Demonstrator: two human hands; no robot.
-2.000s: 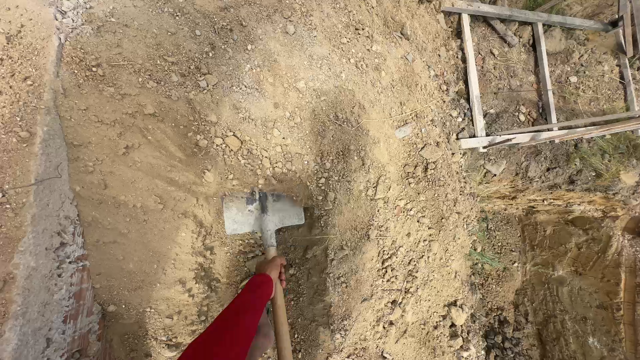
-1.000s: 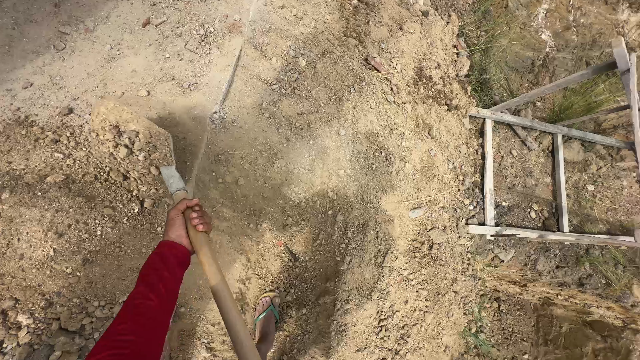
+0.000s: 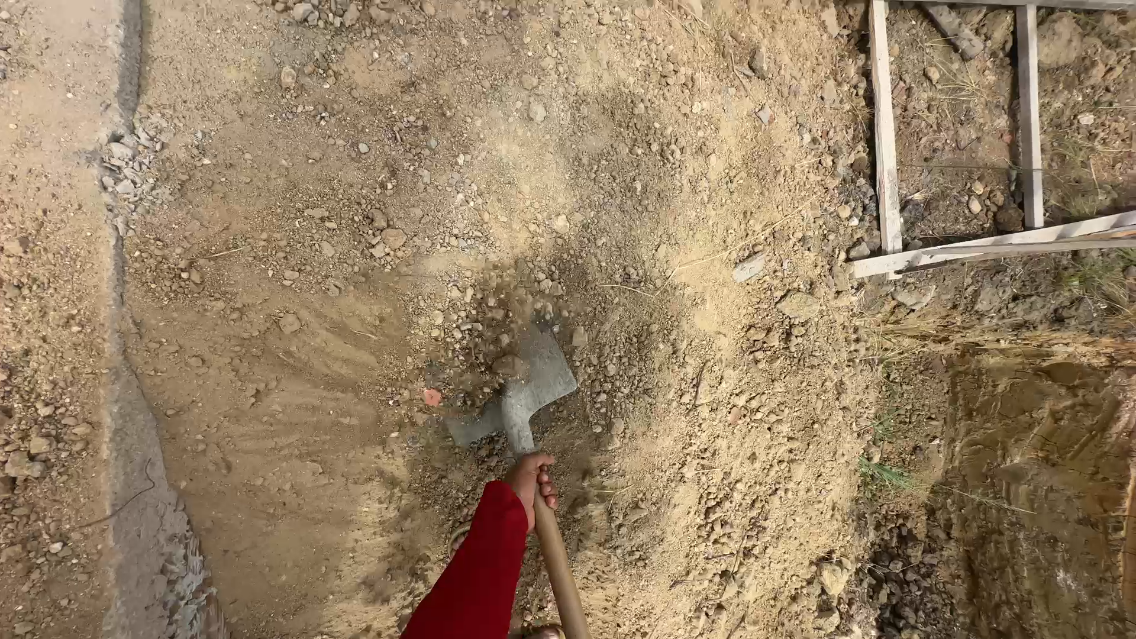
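A shovel's grey metal blade (image 3: 543,371) lies against loose soil and gravel at the middle of the head view, with some earth and stones over its left part. Its wooden handle (image 3: 561,577) runs down to the bottom edge. One hand, in a red sleeve that enters from the lower left, is closed around the shaft just below the blade; it appears to be my left hand (image 3: 531,486). My right hand does not show. Part of a foot is visible at the bottom edge, beside the handle.
A rough concrete edge (image 3: 146,444) runs down the left side. Wooden bars joined as a frame (image 3: 886,133) lie at the upper right. Below them the ground drops into a pit with brown earth walls (image 3: 1038,479). Stones and dry stalks are scattered over the dirt.
One second ago the shovel blade was at a soil heap beyond the concrete edge on the left; now it is back on the gravelly dirt right of that edge. The view has shifted.
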